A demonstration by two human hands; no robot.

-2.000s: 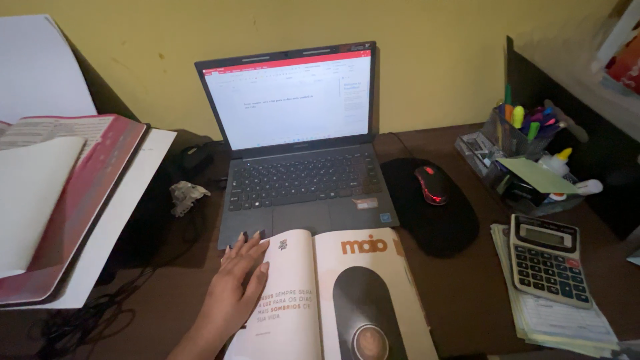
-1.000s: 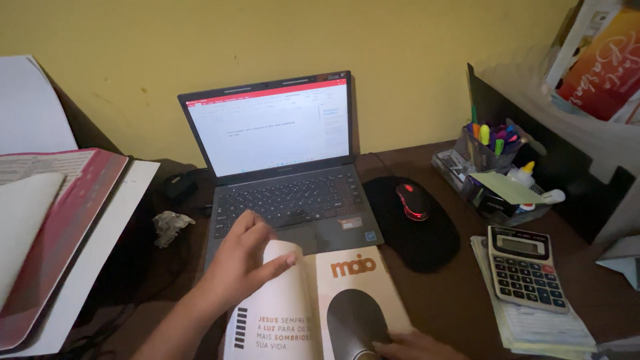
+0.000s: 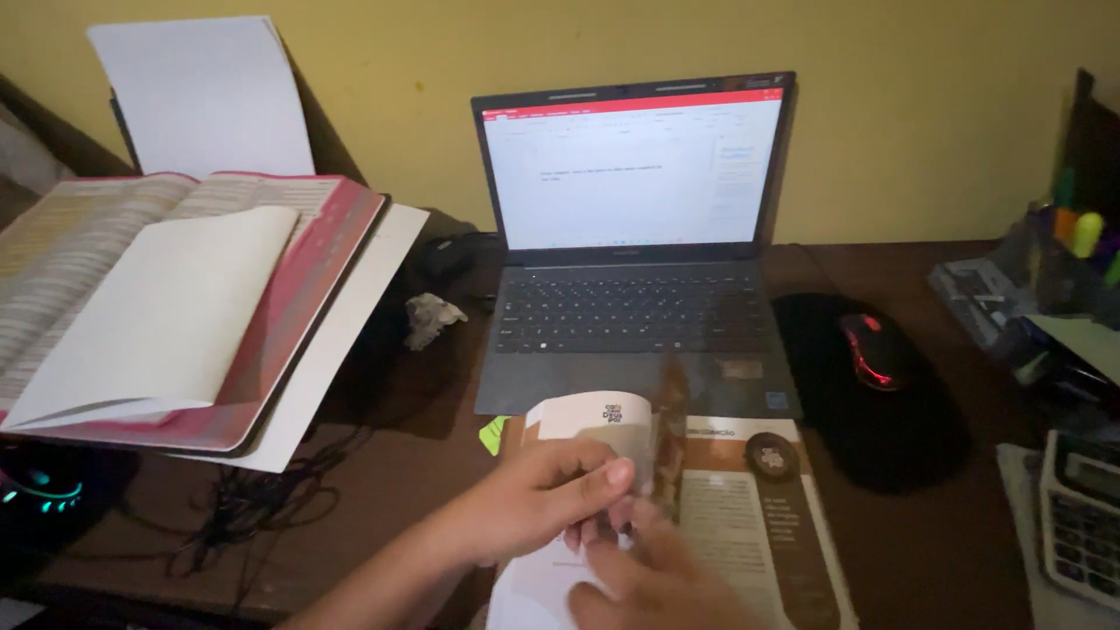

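Note:
An open book (image 3: 731,525) with brown and white pages lies at the front edge of the laptop (image 3: 626,324). Above its left part is my left hand (image 3: 560,499), thumb and fingers drawn together around the edge of a lifted page (image 3: 595,416). My right hand (image 3: 656,560), blurred, meets the left hand's fingertips over the middle of the book; whether it pinches a page too cannot be told. Another page stands on edge, blurred, beside both hands. A green tab sticks out at the book's upper left. The laptop's lit screen shows a document.
On the left, a large open book (image 3: 324,262) bears a folded white sheet (image 3: 166,306). Crumpled paper (image 3: 433,319) and tangled cables (image 3: 254,507) lie between it and the laptop. At right are a lit mouse (image 3: 866,350) on a black pad (image 3: 919,437), a pen holder (image 3: 1050,254) and a calculator (image 3: 1085,516).
The book shows different pages, with leaves now lifted. My right hand, at the book's lower right one second ago, has moved left to meet my left hand. The view has shifted left.

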